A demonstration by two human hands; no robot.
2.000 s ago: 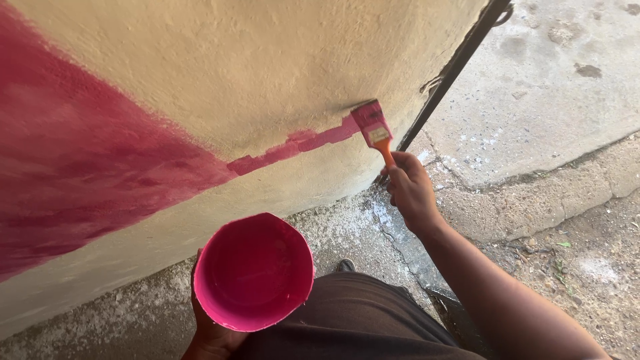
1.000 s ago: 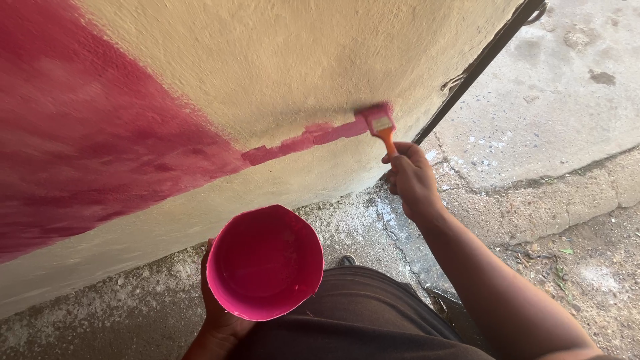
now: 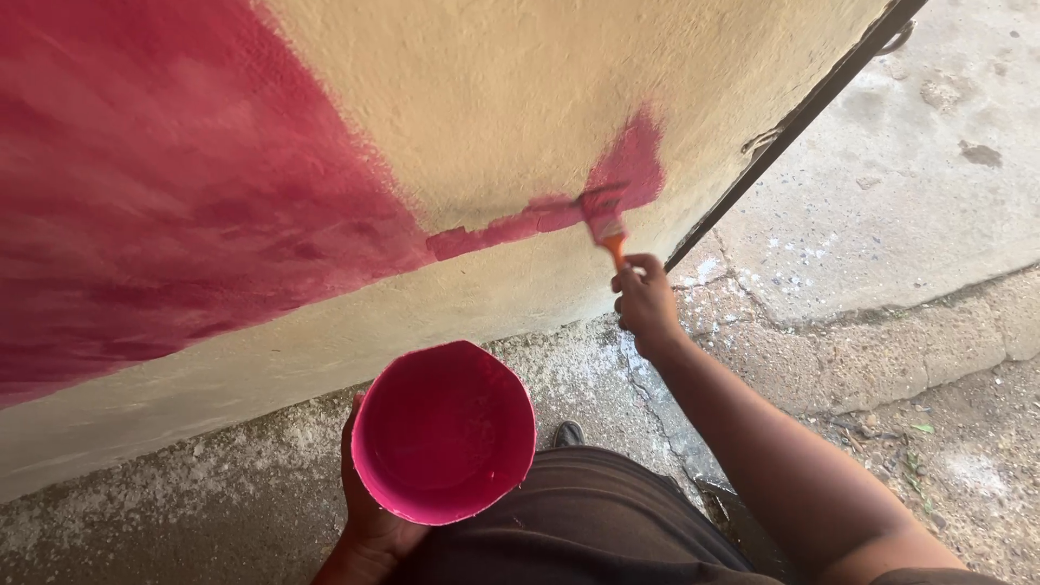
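My right hand (image 3: 646,305) grips the orange handle of a flat paintbrush (image 3: 609,226), whose pink-coated bristles rest on the cream wall (image 3: 487,106) over a patch of pink paint (image 3: 634,162). The brush is slightly blurred. A narrow pink band (image 3: 496,231) joins this patch to the large pink painted area (image 3: 203,179) on the left. In my left hand (image 3: 378,528) is a round pink container (image 3: 443,435), held by its side and from below, with pink paint inside. Some fingers of that hand are hidden behind it.
A dark metal edge (image 3: 796,134) with a ring borders the wall at the right. Cracked concrete (image 3: 877,357) with white specks lies beyond it. Below the wall runs a rough concrete strip (image 3: 203,471). My shoe (image 3: 569,434) shows beside the container.
A broad pink patch now reaches up the wall from the band's right end, where earlier there was only the narrow band. The brush has moved a little left along the wall.
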